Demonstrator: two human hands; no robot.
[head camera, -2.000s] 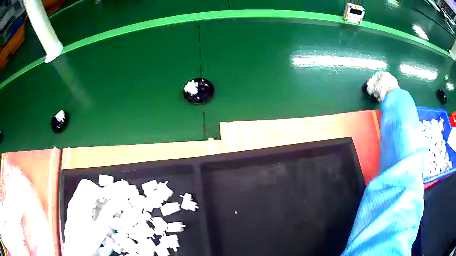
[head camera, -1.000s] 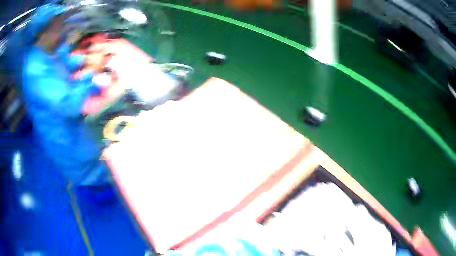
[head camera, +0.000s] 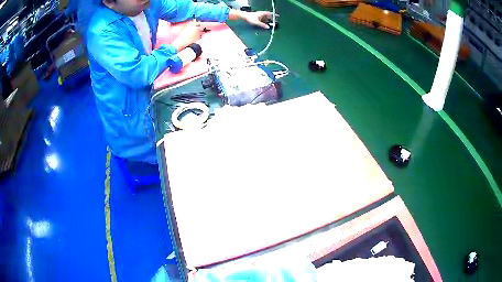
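Observation:
A black parts tray (head camera: 393, 242) is cut off by the bottom edge. One small white plastic part (head camera: 379, 247) lies apart on it. A washed-out white mass (head camera: 374, 270) lies below that part; heaped parts and a glove cannot be told apart in it. My pale blue sleeve (head camera: 253, 273) runs along the bottom edge towards this mass. My left hand cannot be made out in the glare. My right hand is not in view. Black round holders (head camera: 399, 156) stand on the green surface, some carrying a white part.
A glaring pale mat (head camera: 275, 171) covers the bench to the left of the tray. Beyond it are a tape roll (head camera: 190, 116) and a grey box with cables (head camera: 245, 82). A person in blue (head camera: 124, 82) works at the bench's far end. A white post (head camera: 445, 66) stands at the upper right.
The view has swung left, away from the tray, and is sharper than one second ago. My right arm, seen two seconds ago reaching to a holder, is out of view. The other person's arm now reaches over the green surface.

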